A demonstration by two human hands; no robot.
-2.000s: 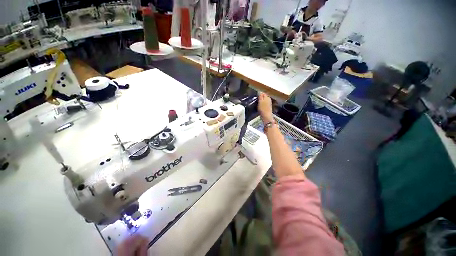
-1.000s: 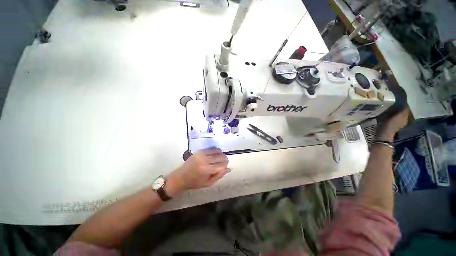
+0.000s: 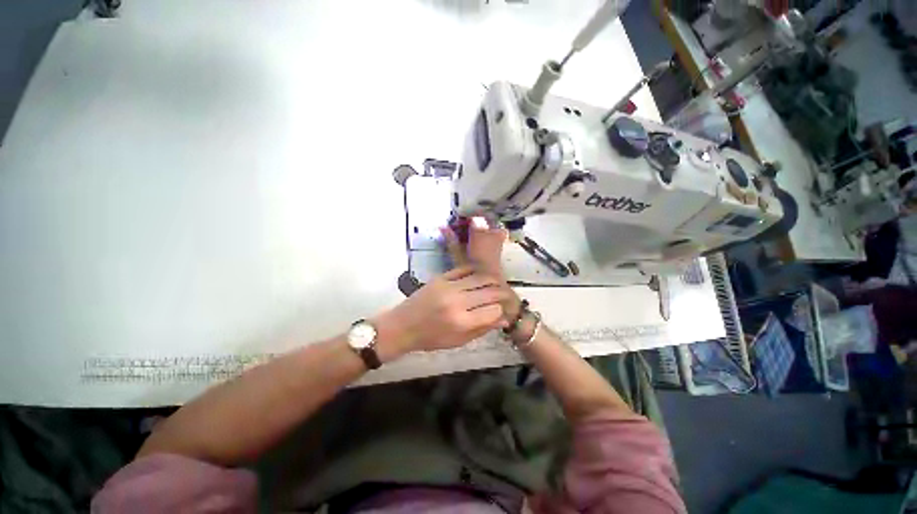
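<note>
A white "brother" sewing machine [image 3: 618,205] stands on the white table. My right hand [image 3: 487,253] is at its needle area, with fingertips under the lit head. My left hand [image 3: 457,307] is just in front, fingers bent, overlapping my right wrist. Whether either hand pinches a thread or small part is too small to tell. The needle and presser foot are mostly hidden by my fingers. Dark thread snips [image 3: 544,256] lie on the machine bed right of my hands. Green cloth [image 3: 422,427] lies over my lap.
The white table [image 3: 231,201] spreads left, with a printed ruler [image 3: 181,368] along its front edge. The dark handwheel [image 3: 780,215] is at the machine's right end. Baskets [image 3: 716,363] stand at the right, below another table [image 3: 804,216] with a machine and green cloth.
My right hand has left the handwheel and moved left to the needle area. My left hand has moved slightly right and up beside it. The view has shifted.
</note>
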